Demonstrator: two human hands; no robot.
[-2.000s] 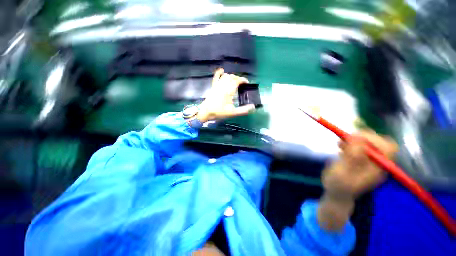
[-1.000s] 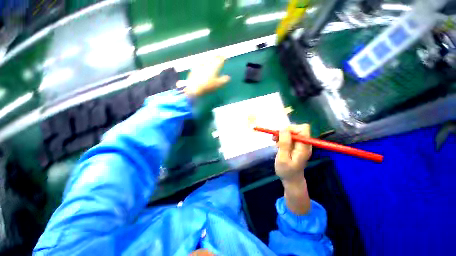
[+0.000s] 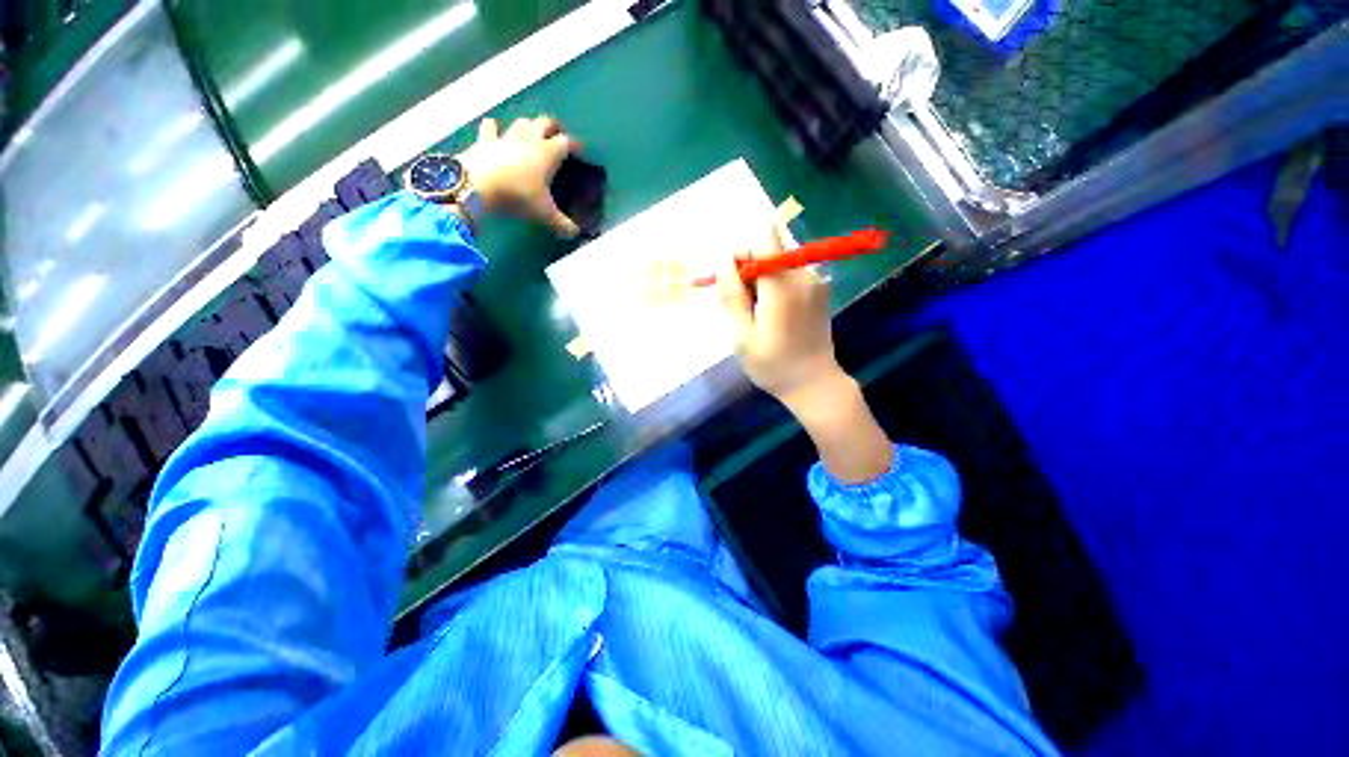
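Observation:
My left hand [image 3: 521,170], with a watch on the wrist, has thumb and fingers around a small black plastic housing [image 3: 580,195] on the green bench, above the white paper sheet's left part. My right hand [image 3: 781,328] holds a brush [image 3: 814,255] with a red handle. Its tip points left over the white paper sheet [image 3: 636,318], near a faint yellow smear. The paper is taped to the bench at its sides. Whether the tip touches the paper cannot be told.
Black housings [image 3: 178,388] stand in slanted rows at left, partly behind my left sleeve. A thin dark tool [image 3: 555,447] lies below the paper. A long black ridged block [image 3: 792,74] is at upper right, beside a metal-edged frame. Blue sheeting [image 3: 1169,429] covers the floor at right.
My left hand has come down from open reaching to the black housing. The brush handle now tilts up to the right. The view has turned and shifted.

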